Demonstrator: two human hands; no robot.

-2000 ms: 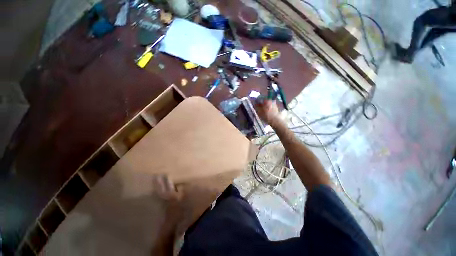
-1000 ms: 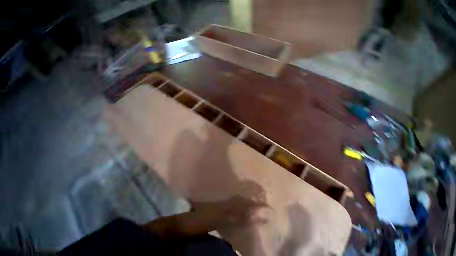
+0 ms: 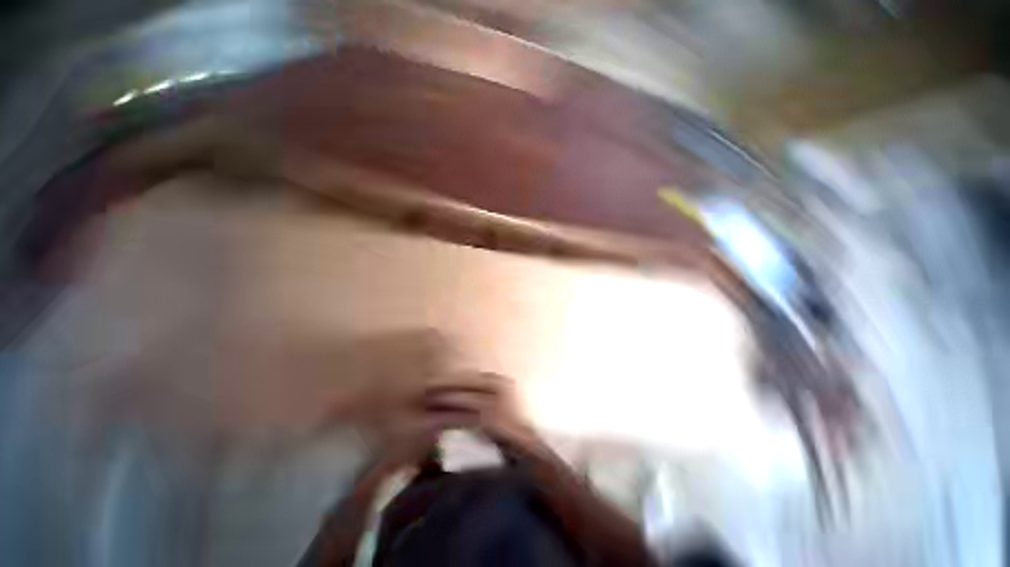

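Observation:
The frame is strongly blurred. The pale plywood panel (image 3: 332, 266) lies across the view on the compartment frame (image 3: 476, 227), whose cells show as a narrow dark band along the panel's far side. My left hand (image 3: 426, 404) and my right hand (image 3: 487, 393) are close together at the panel's near edge, in front of my body. Their fingers blur into each other, and whether they hold anything cannot be told. A pale greenish strip (image 3: 379, 521) shows by my left forearm; what it is cannot be told.
The dark reddish-brown worktable (image 3: 443, 133) extends beyond the frame. A white paper sheet (image 3: 759, 249) lies at its right end, with a small yellow thing (image 3: 678, 203) beside it and blurred clutter around. Grey floor shows at the right.
The view has swung round, so the panel now lies nearly level across it. My right hand, out of view one second ago, is now beside my left at the panel's near edge.

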